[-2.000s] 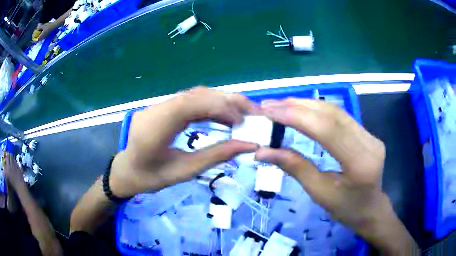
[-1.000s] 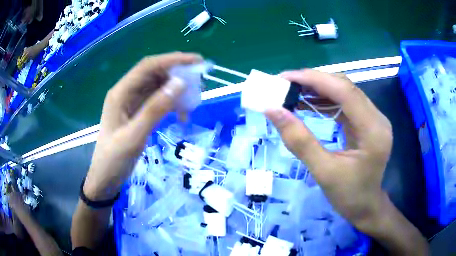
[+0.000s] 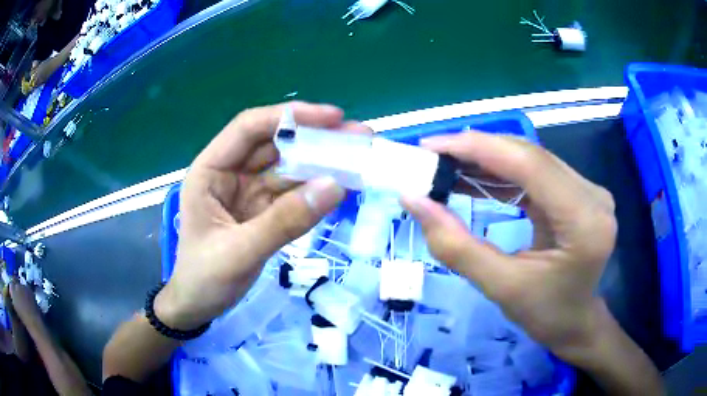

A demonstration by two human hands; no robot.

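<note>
My left hand (image 3: 256, 193) holds a milky translucent housing (image 3: 329, 157) with a small dark spot at its outer end. My right hand (image 3: 527, 232) grips a white wired unit (image 3: 403, 166) near its black end piece (image 3: 444, 178); thin wires stick out behind it toward my palm. The housing's inner end meets the white end of the unit; how far one overlaps the other cannot be told. Both are held above the near blue bin (image 3: 496, 124), which holds many housings with several wired units (image 3: 401, 280) on top.
The green conveyor belt (image 3: 310, 62) beyond a pale rail carries two wired units (image 3: 570, 39). A second blue bin (image 3: 667, 209) with milky pieces stands at right. At far left are a blue bin of white units (image 3: 108, 35), loose units and another person's arm (image 3: 39, 332).
The housing in my left hand has moved right and now meets the unit; the wires visible between them a second ago are hidden. The units on the belt have shifted right.
</note>
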